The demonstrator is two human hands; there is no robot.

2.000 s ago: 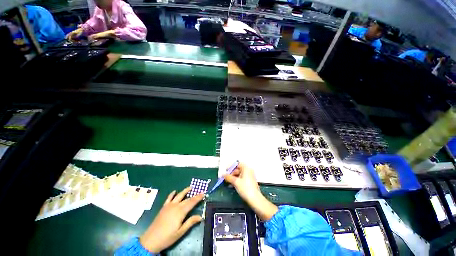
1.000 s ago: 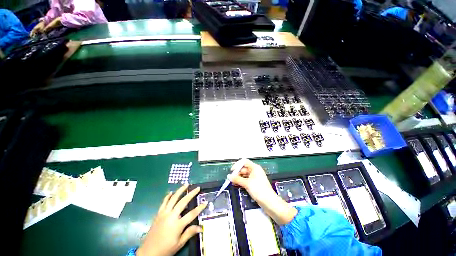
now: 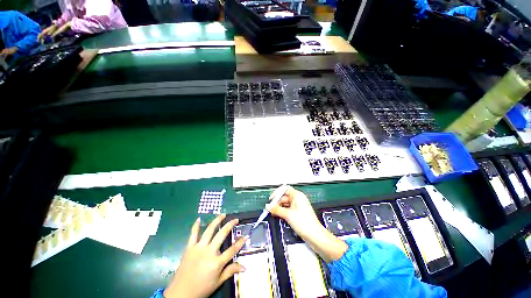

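My right hand [image 3: 295,210] holds thin pale tweezers [image 3: 266,213] like a pen, tip down at the dark top end of the leftmost open phone body [image 3: 252,256]. My left hand [image 3: 205,263] lies spread, palm down, over that phone's left edge, its index fingertip close to the tweezer tip. It grips nothing that I can see. The phone lies in a black tray [image 3: 452,269] with several more phone bodies side by side. My right wrist and blue sleeve cover part of the middle phones. A small sheet of dot stickers [image 3: 211,201] lies behind the left hand.
Camera modules [image 3: 344,163] stand in rows on a pale board [image 3: 265,154] behind the tray. Clear blister trays [image 3: 384,102] are stacked beside them. A blue bin [image 3: 443,156] of cream scraps is right. Fanned adhesive strips [image 3: 90,224] lie left. Workers sit at the far left and far right.
The tweezers have moved from the dot-sticker sheet to the leftmost phone. The left hand has moved off the sheet to the phone's edge. The view has tilted down, showing more of the tray.
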